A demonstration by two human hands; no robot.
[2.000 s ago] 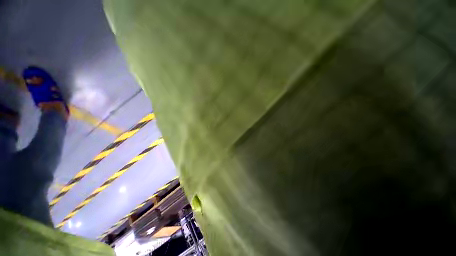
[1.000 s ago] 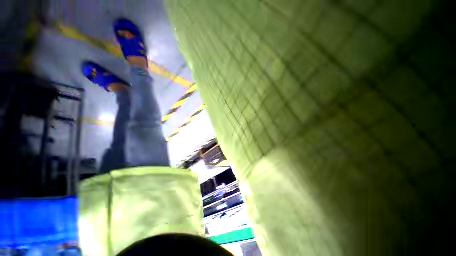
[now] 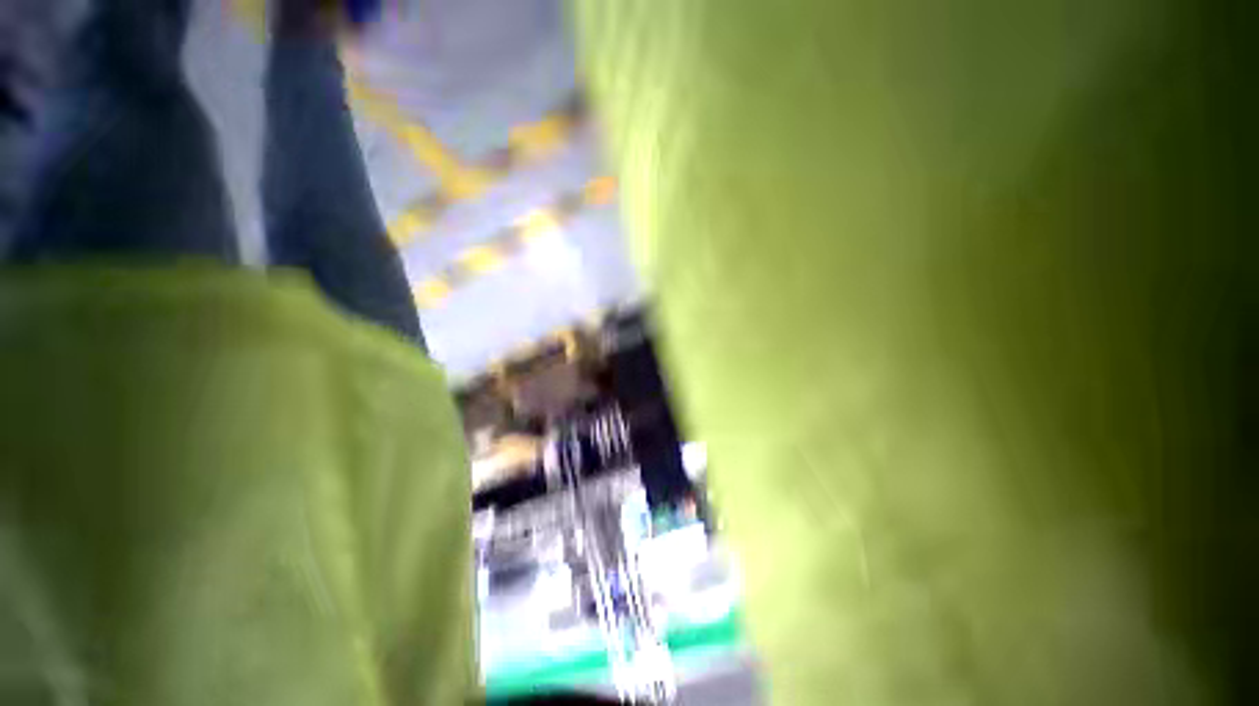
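Note:
Neither of my hands is in the picture. A yellow-green smock (image 3: 939, 345) fills the right half of the view, close to the camera and blurred. More yellow-green smock cloth (image 3: 221, 483) covers the lower left, with legs in dark trousers (image 3: 318, 166) above it. A small part of a dark rounded object (image 3: 552, 699) shows at the bottom edge. Nothing is seen being held.
Between the cloths lies a grey floor with yellow-black tape (image 3: 504, 246). Below it are brown slatted shapes (image 3: 552, 384), a dark upright shape (image 3: 646, 414), blurred white and silvery items, and a green-edged surface (image 3: 552, 668). The view is tilted and smeared.
The smock at lower left now covers more of the view. The legs have shifted left and up, and the shoes are mostly out of frame. The blue and dark rack area at left is gone.

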